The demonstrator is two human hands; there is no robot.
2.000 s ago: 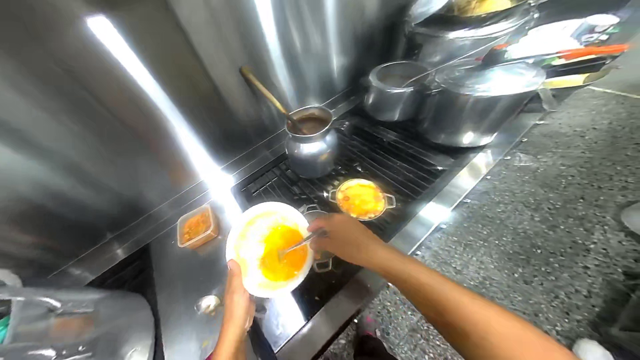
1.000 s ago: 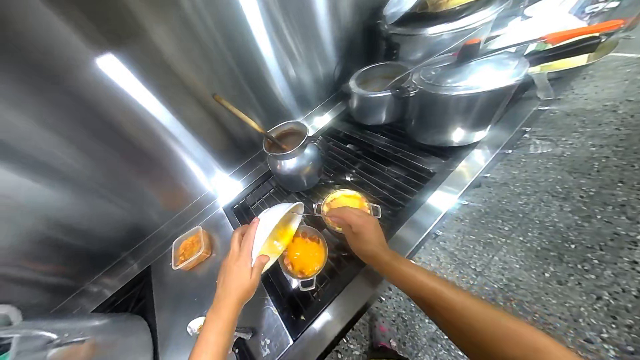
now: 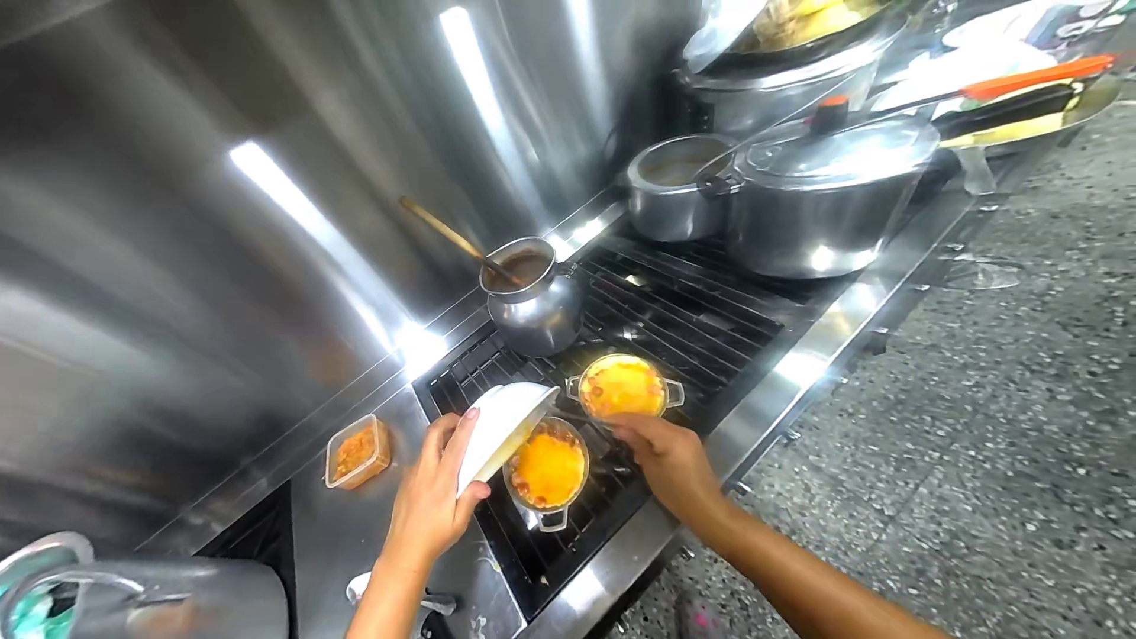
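Observation:
My left hand (image 3: 437, 486) grips a white bowl (image 3: 499, 424), tipped on its side over a small two-handled metal pan (image 3: 548, 466) that holds orange-yellow egg mixture with reddish bits. Up and to the right, a second small pan (image 3: 624, 387) holds similar yellow food. At that pan's near edge is my right hand (image 3: 661, 448), fingers bent together; whether a utensil is between them cannot be seen. Both pans rest on the black stove grate (image 3: 683, 302). Behind them stands a metal jug-shaped pot (image 3: 535, 311) of brown liquid with a wooden-handled utensil (image 3: 444, 226) leaning in it.
A plastic container of orange food (image 3: 358, 453) sits on the steel counter at left, with a spoon (image 3: 359, 587) nearer me. An open pot (image 3: 679, 200) and a large lidded pot (image 3: 821, 204) stand farther along the stove. A steel wall (image 3: 222, 266) rises behind.
Two seconds ago my left hand held the bowl upright with yellow liquid and my right hand held a utensil in it. The bowl has since been tipped over the nearer pan, and my right hand moved to the other pan.

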